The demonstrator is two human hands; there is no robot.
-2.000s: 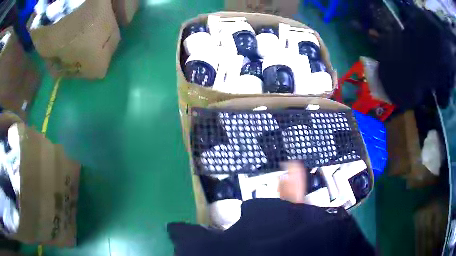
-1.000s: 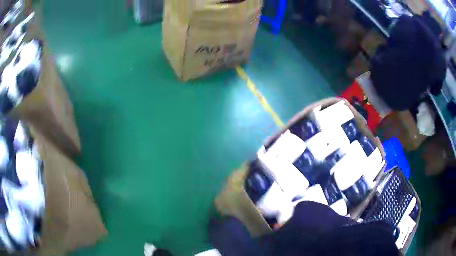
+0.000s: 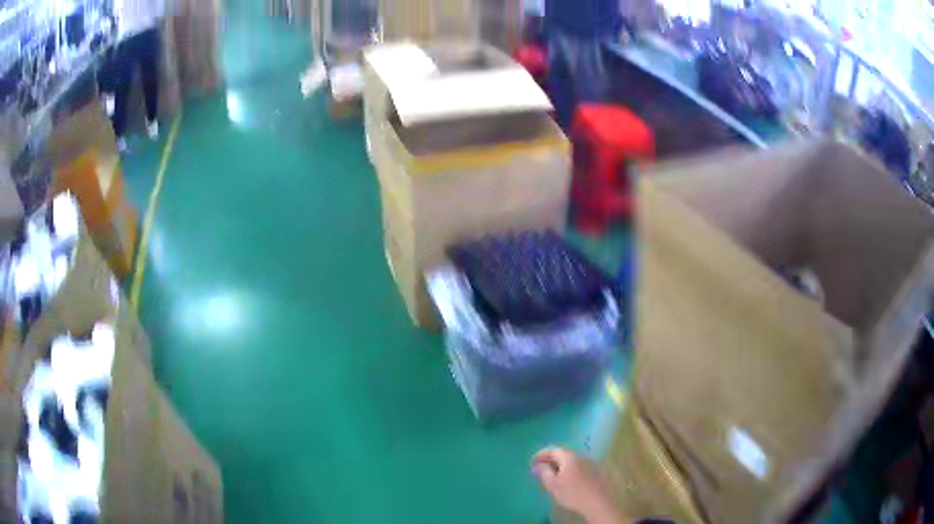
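Note:
My right hand (image 3: 574,483) shows small and blurred at the bottom edge, just right of centre, with a bit of dark sleeve behind it. Its fingers look curled, and nothing shows in them. Beside it on the right stands a large open brown carton (image 3: 737,358), tall and tilted in view, with a small white label on its side. Its inside is mostly bare cardboard, with a small blurred light thing partly seen in it. Whether my hand touches the carton is unclear. My left hand is out of the picture.
Ahead are an open carton (image 3: 476,194), a plastic-lined box with dark grid sheets (image 3: 533,276) and a red stool (image 3: 609,164). Cartons of white and black units (image 3: 67,430) line the left. A person's legs (image 3: 133,87) show far left. A bench runs at upper right.
The view has swung away from the full cartons of dome units in front to a tall open carton at right and a plastic-lined box ahead. My right hand now shows low beside the tall carton.

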